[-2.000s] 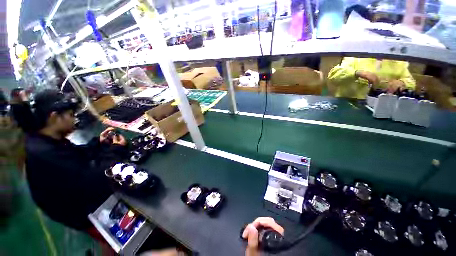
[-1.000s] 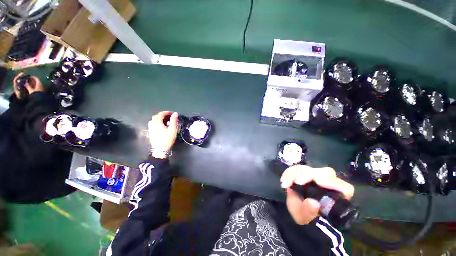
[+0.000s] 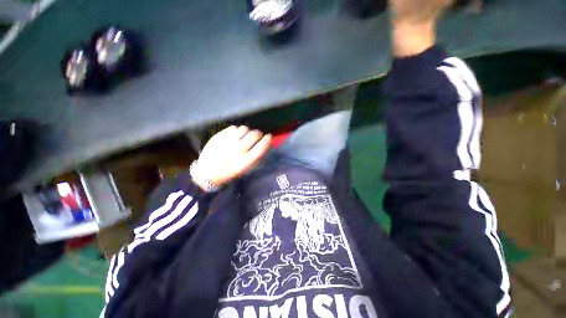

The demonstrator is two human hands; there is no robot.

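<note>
A round black unit with a silvery face [image 3: 271,9] stands on the dark green bench [image 3: 186,81], partly cut off by the top edge. Two more round units [image 3: 111,46] stand close together at the upper left. My left hand [image 3: 231,155] is below the bench's front edge, above my lap, back of the hand up, with fingers loosely extended and nothing visible in it. My right hand [image 3: 421,13] is over the bench at the top edge, blurred and cut off; what it holds is hidden.
A small pale open drawer [image 3: 105,197] with red and blue items sits under the bench edge at left. Brown cartons [image 3: 521,143] stand at the right beyond my right sleeve. A dark-clothed person's sleeve shows at the far left. Green floor shows below.
The view has tilted down, so the screw feeder and the rows of units at right are out of the picture. My left hand has left the units and moved down to my lap.
</note>
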